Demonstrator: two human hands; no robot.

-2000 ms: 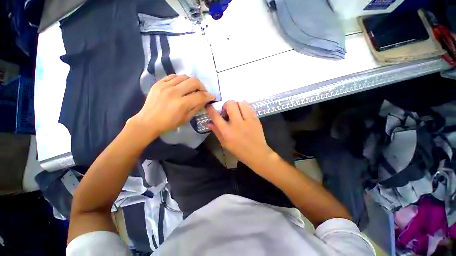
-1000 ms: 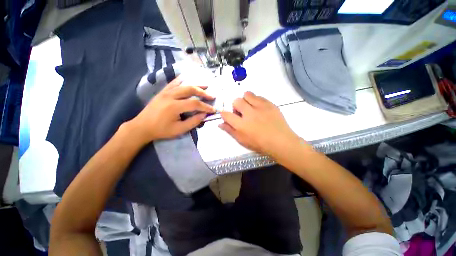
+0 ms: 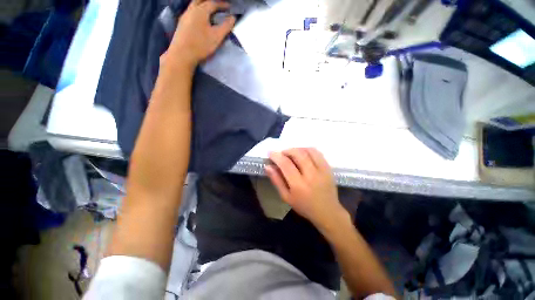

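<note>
The dark panel (image 3: 226,120) lies over the left part of the white table, with a corner pointing toward the needle area. A light grey piece (image 3: 232,67) shows beside it. My left hand (image 3: 202,29) is on the bunched fabric at the top left, thumb and fingers curled on it. My right hand (image 3: 305,176) is at the table's front edge, right of the dark panel, fingers slightly spread and holding nothing. The presser foot and needle area (image 3: 343,50) is blurred, beside a blue round knob (image 3: 373,71). No fabric shows under it.
Stacked grey pocket pieces (image 3: 437,102) lie right of the needle. A phone (image 3: 507,146) on a tan pad is at the right edge. A measuring tape (image 3: 387,180) runs along the table's front edge. Crumpled grey-black pieces (image 3: 457,261) lie at lower right, and others hang at lower left.
The fabric has moved from the needle area to the left, with my left hand on it. My right hand has let go of the fabric and moved to the front edge. The view has shifted.
</note>
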